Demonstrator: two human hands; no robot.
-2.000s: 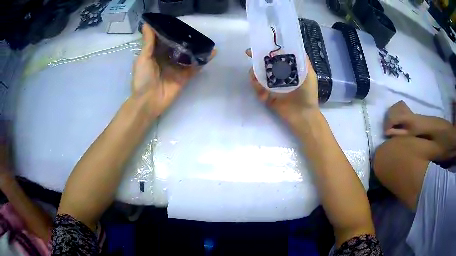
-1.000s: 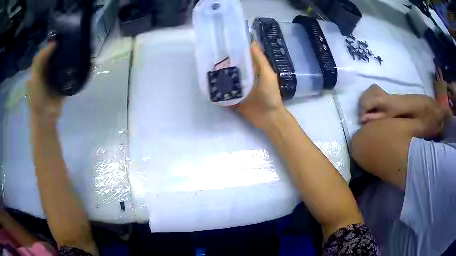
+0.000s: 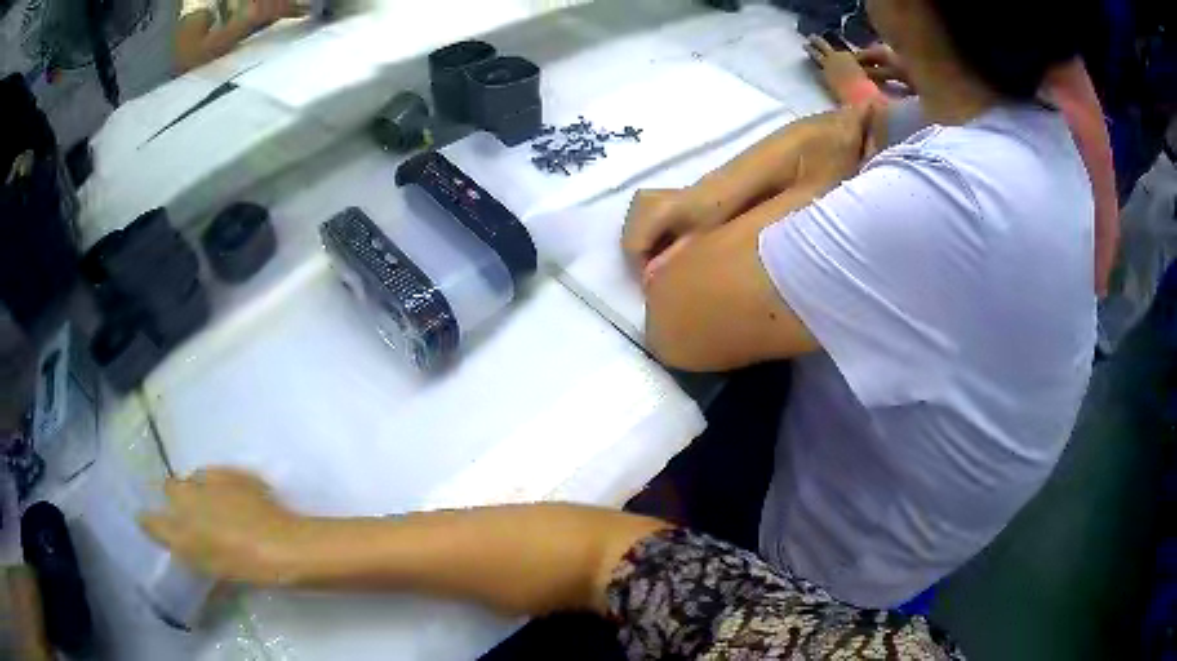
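My right hand is at the lower left, blurred, holding the translucent cover, which shows only in part below the fingers. The fan is not visible. My left hand is mostly cut off by the left edge, against the black base housing it holds; its fingers are hidden. An assembled unit lies on the foam sheet, with black ribbed parts at both ends and a frosted middle.
Black cup-shaped parts stand at the back and left. Small black fittings lie scattered beyond the unit. A product box stands at the left. A seated person in a light shirt rests their arms on the table at right.
The view has swung right, so my hands now show at the lower left. The cover has turned from upright facing me to mostly hidden below my right hand. More of the neighbouring person shows.
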